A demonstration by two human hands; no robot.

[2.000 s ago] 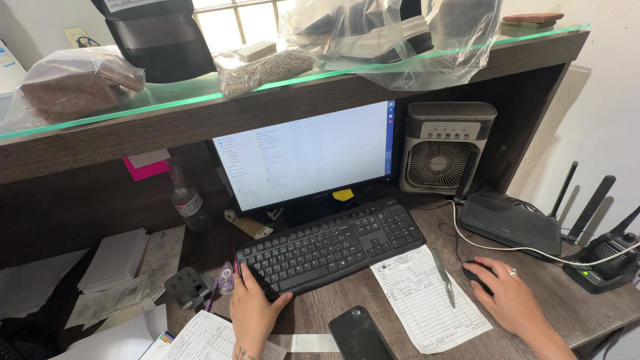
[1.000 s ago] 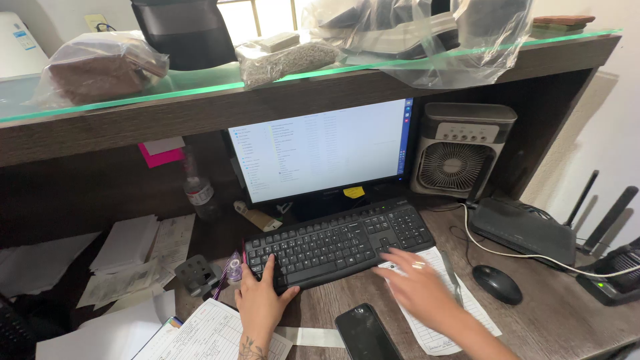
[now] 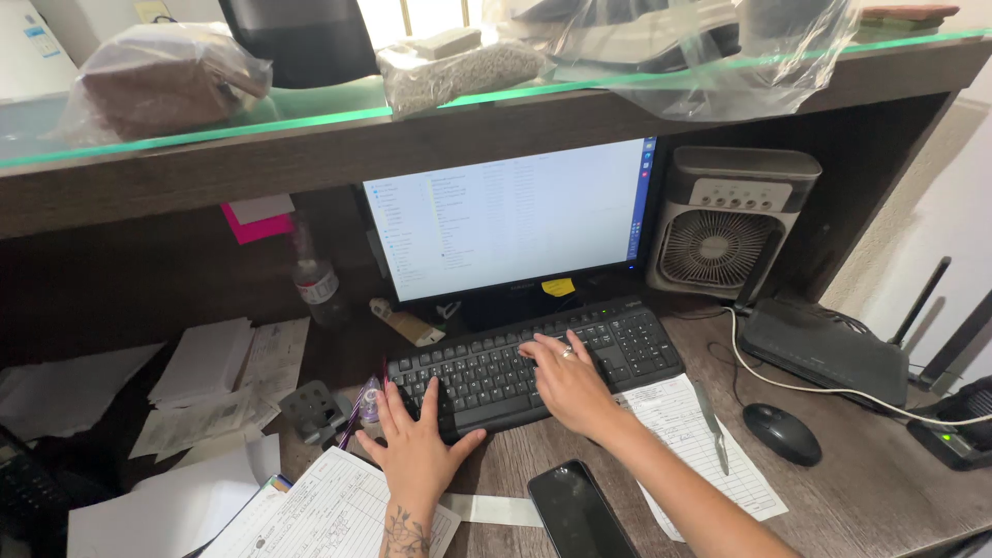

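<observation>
My left hand (image 3: 418, 442) rests with spread fingers on the left end of a black keyboard (image 3: 496, 411), holding nothing. Over the keyboard's right-middle keys is my right hand (image 3: 570, 380), a ring on one finger, its fingers apart and nothing held. Behind the keyboard a monitor (image 3: 511, 225) shows a file list. A black computer mouse (image 3: 783, 434) lies to the right, untouched. Between them, a filled-in paper form (image 3: 705, 449) carries a grey pen-like tool (image 3: 711, 426). A black smartphone (image 3: 581, 511) lies below the keyboard, between my forearms.
Handwritten sheets (image 3: 325, 504) and paper stacks (image 3: 205, 360) cover the left side, near a plastic bottle (image 3: 318, 291). A small fan cooler (image 3: 725, 225) and a black router (image 3: 825, 353) with a white cable stand at right. A glass-topped shelf (image 3: 496, 124) overhangs the desk, holding bagged items.
My right hand has left the mouse and moved left, first to the keyboard's right end and then to its middle keys. My left hand stays at the keyboard's left end.
</observation>
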